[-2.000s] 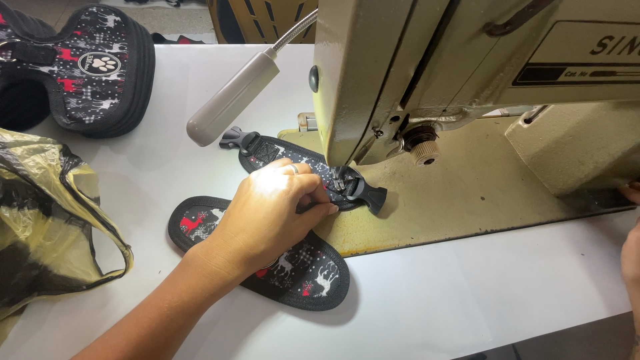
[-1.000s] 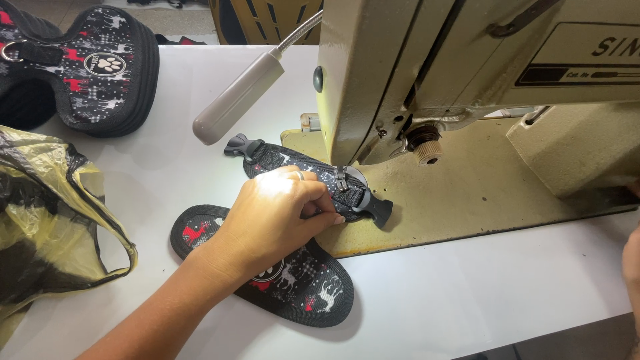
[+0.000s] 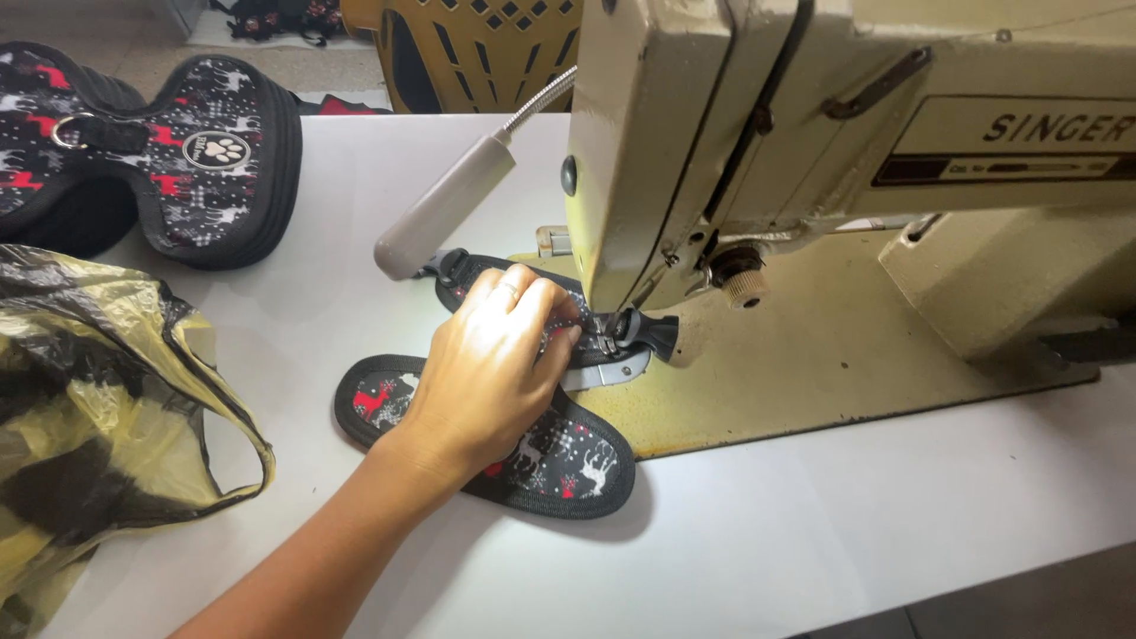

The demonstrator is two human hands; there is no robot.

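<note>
My left hand [image 3: 497, 355], with a ring on one finger, pinches the reindeer-print fabric pet harness [image 3: 568, 453] with black binding. Its upper panel lies under the presser foot [image 3: 606, 333] of the Singer sewing machine [image 3: 657, 160]. A black plastic buckle [image 3: 655, 335] sits just right of the foot, at that panel's end. The panel's other end, with a strap, reaches below the tip of the gooseneck lamp [image 3: 444, 209]. The wider panel rests on the white tabletop, partly hidden by my hand and wrist. My right hand is outside the frame.
A stack of matching harness pieces [image 3: 257, 177] lies at the upper left. A crumpled yellow and black plastic bag [image 3: 115, 408] is at the left edge. Behind the white table [image 3: 754, 541] stands a yellow-brown plastic crate or chair [image 3: 479, 53]. The machine's bed extends to the right.
The harness has turned under the foot, its buckle end swinging up, and my left hand has shifted with it. My right hand, earlier at the right edge, has left the view.
</note>
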